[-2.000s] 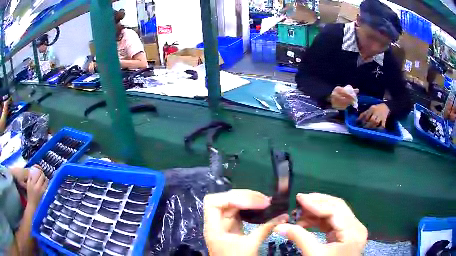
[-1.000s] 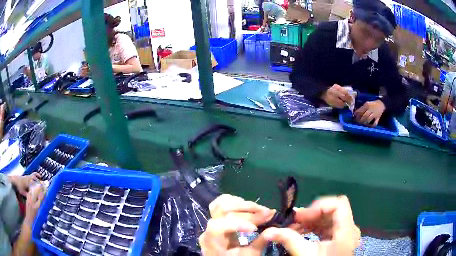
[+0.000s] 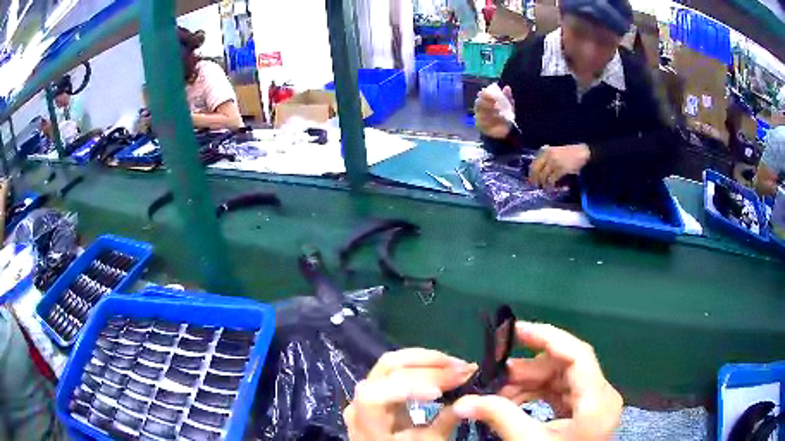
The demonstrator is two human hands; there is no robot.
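My left hand [image 3: 409,392] and my right hand [image 3: 551,383] are close together at the bottom centre, both gripping a black headband assembly [image 3: 497,344]. One end of the band stands up between my hands. A black section with a small white spot [image 3: 344,317] runs from my left hand up and left over the plastic bag. The fingertips hide the spot where they meet, so I cannot tell whether a small clip is held there. A few dark clips lie below my hands, mostly hidden.
A blue tray of curved covers [image 3: 268,344] is at left, beside a plastic bag of parts [image 3: 301,379]. Black bands [image 3: 379,237] lie on the green conveyor [image 3: 559,301]. Another blue tray [image 3: 727,379] is at right. A person [image 3: 594,95] works across the belt; green posts [image 3: 182,146] stand ahead.
Over two seconds the band has turned, its other section now pointing up-left. My hands stay together on it. Bands on the belt have shifted slightly right. The person opposite has moved both hands left, off the tray.
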